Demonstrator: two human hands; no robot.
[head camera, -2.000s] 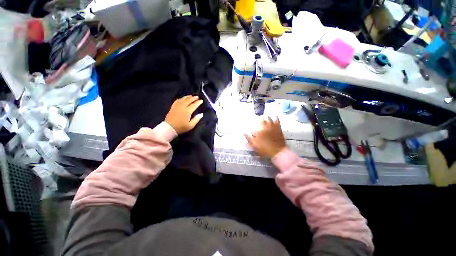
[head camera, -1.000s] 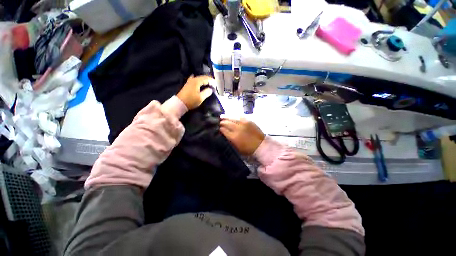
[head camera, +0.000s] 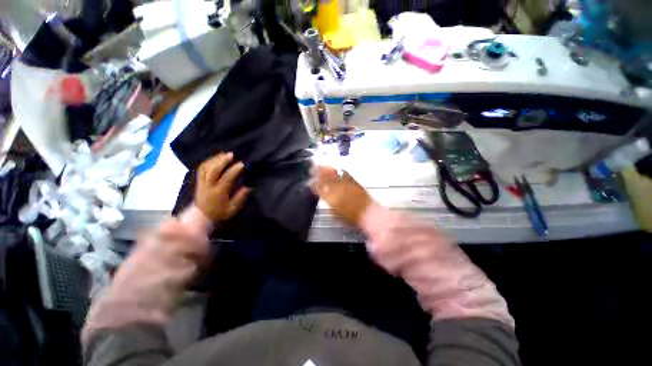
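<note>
The black garment piece (head camera: 261, 107) lies on the white table left of the needle area, its right edge by the presser foot (head camera: 344, 141) of the industrial lockstitch machine (head camera: 400, 86). My left hand (head camera: 220, 187) lies flat on the cloth's left part, fingers spread. My right hand (head camera: 339, 191) is at the cloth's right edge, just below the presser foot. Its fingertips are blurred, so I cannot tell whether they pinch the edge. The front of the cloth reaches the table's front edge.
Fabric scissors (head camera: 468, 196) with a dark rectangular card (head camera: 457, 155) lie right of the needle. Blue-handled snips (head camera: 532, 207) lie farther right. A heap of white strips (head camera: 86, 193) and a grey basket (head camera: 63, 271) stand left. A pink box (head camera: 427, 54) sits on the machine head.
My left hand has moved left and down from near the needle. The cloth has turned and spread below the presser foot. My right hand stays near its edge. The view has shifted.
</note>
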